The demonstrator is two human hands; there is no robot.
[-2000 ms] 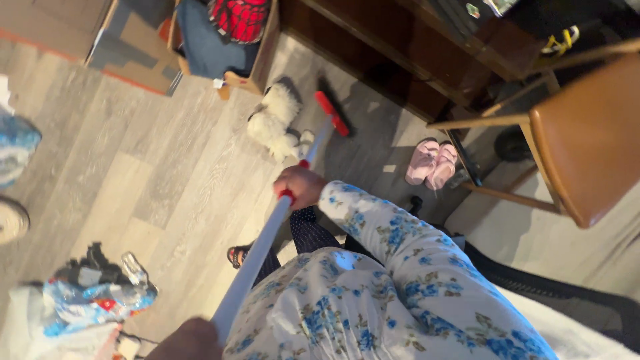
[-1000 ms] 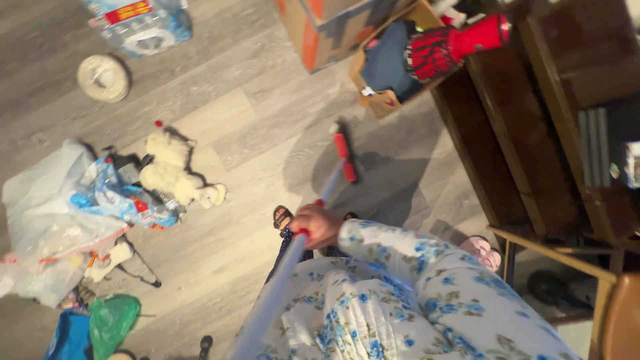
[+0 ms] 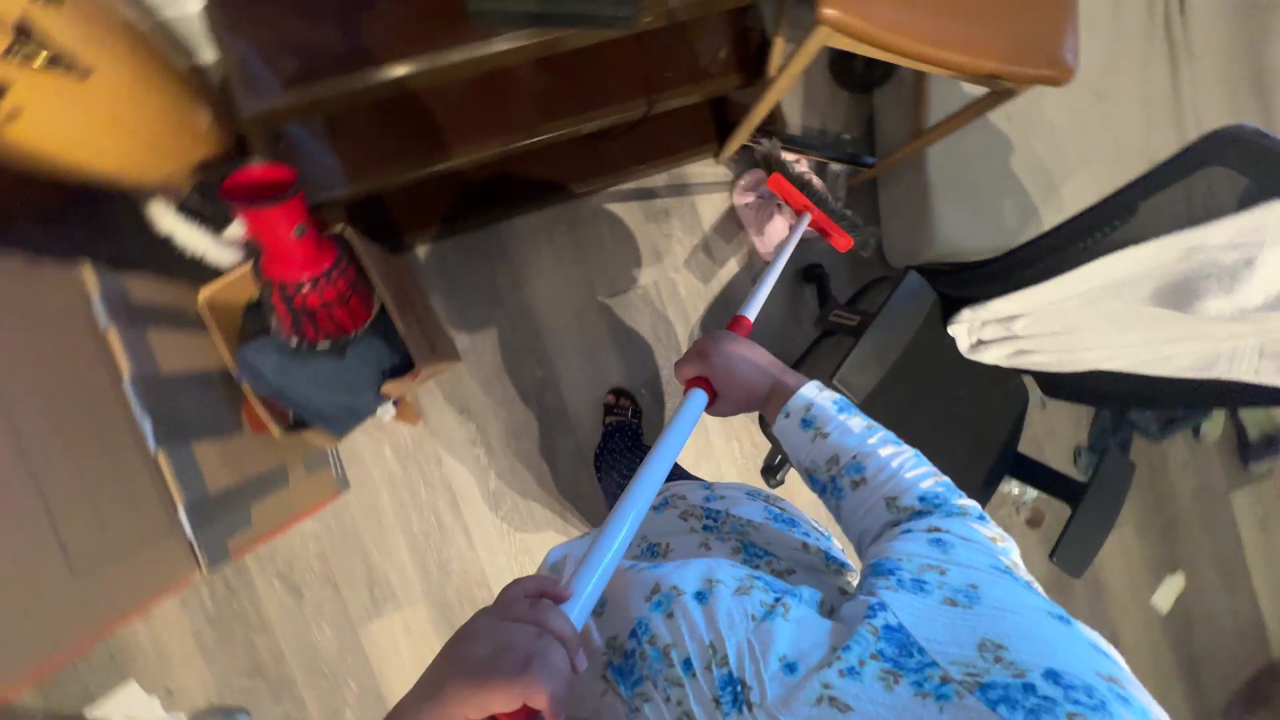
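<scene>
A white broom handle (image 3: 640, 480) with red joints runs up and right from the bottom of the view. My left hand (image 3: 510, 650) grips its near end at the bottom. Farther along, beside a red collar, my right hand (image 3: 735, 372) is closed around the handle. At the far end the red broom head (image 3: 810, 212), with dark bristles, overlaps a pair of pink slippers (image 3: 762, 215) beside the wooden chair's leg. Whether the bristles touch the slippers or the floor cannot be told.
An office chair (image 3: 930, 380) with a pale cloth stands on the right, near a brown-seated chair (image 3: 960, 35). Dark wooden furniture (image 3: 480, 130) lines the top. On the left are large cardboard boxes (image 3: 80, 430) and an open box (image 3: 425, 330) holding a red drum (image 3: 305, 270) and blue cloth.
The view has swung to the right. The broom head, over bare floor a second ago, is now at the pink slippers. My right hand has kept its grip on the handle.
</scene>
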